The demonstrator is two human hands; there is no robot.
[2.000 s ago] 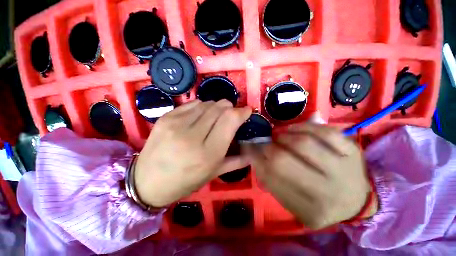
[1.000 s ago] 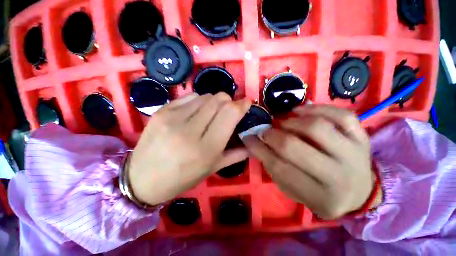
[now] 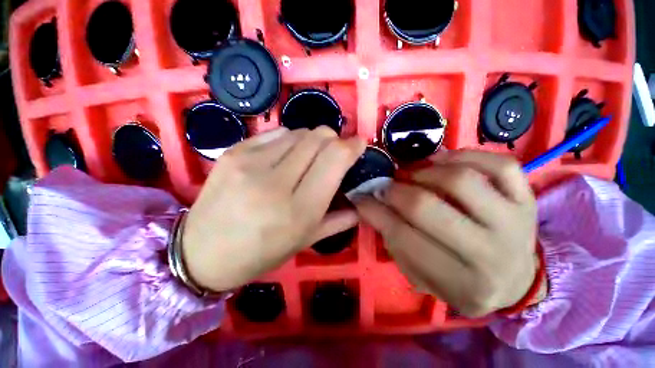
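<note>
My left hand (image 3: pixel 269 208) grips a round black watch body (image 3: pixel 370 167) at the centre, over the red-orange foam tray (image 3: pixel 431 77). My right hand (image 3: pixel 460 230) pinches a small white cloth (image 3: pixel 368 190) against the lower right side of this watch body. A bright blue stick (image 3: pixel 567 145) sticks out past my right hand to the upper right, so it seems tucked in that hand; its lower end is hidden. The fingers cover much of the held watch body.
Other watch bodies sit in the tray pockets, most screen up. One with its matt back up (image 3: pixel 244 77) lies across the pocket walls at upper left. A pale bar (image 3: pixel 644 85) and a thin blue stick (image 3: pixel 621 175) lie right of the tray.
The white cloth, blurred two seconds ago, now shows clearly against the held watch body. The right hand and blue stick have shifted slightly right. The left hand keeps its grip.
</note>
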